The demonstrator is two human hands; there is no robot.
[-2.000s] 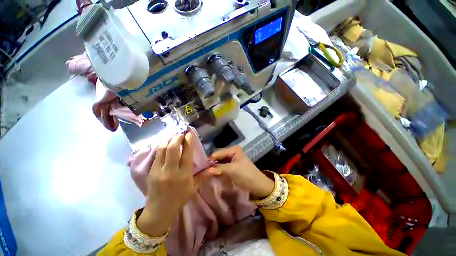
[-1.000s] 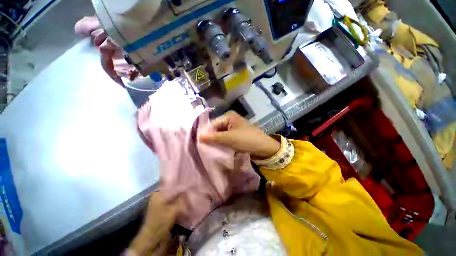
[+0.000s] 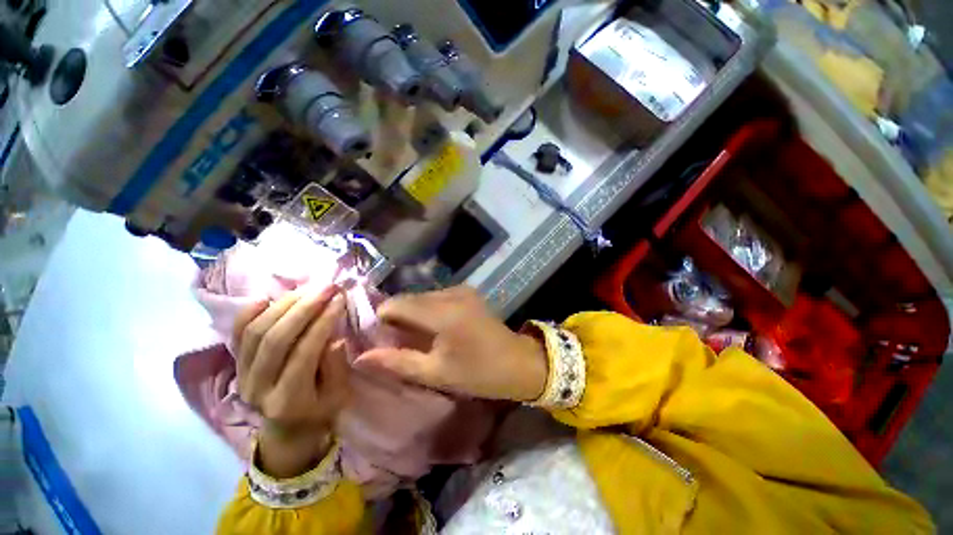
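A pink fabric piece (image 3: 397, 423) lies bunched from the needle area down over the table edge to the lap. My left hand (image 3: 287, 361) pinches its upper edge just below the presser foot area (image 3: 350, 251). My right hand (image 3: 455, 345) is beside it on the right, thumb and fingers closed on the same fabric. The white overlock machine (image 3: 225, 146) with "JACK" lettering stands above the hands. Bright lamp light washes out the fabric near the needle, so its exact position there is hard to tell.
Grey tension knobs (image 3: 324, 110) stick out above the hands. A metal tray (image 3: 653, 63) is at upper right. A waste opening (image 3: 470, 246) and a twisted cord (image 3: 549, 193) are right of the needle. A red crate (image 3: 721, 157) sits below right. A blue strip (image 3: 52, 470) is at lower left.
My left hand has come up from the lap to the fabric near the needle. My right hand is now beside it. The fabric is more bunched, and the view has moved closer and tilted.
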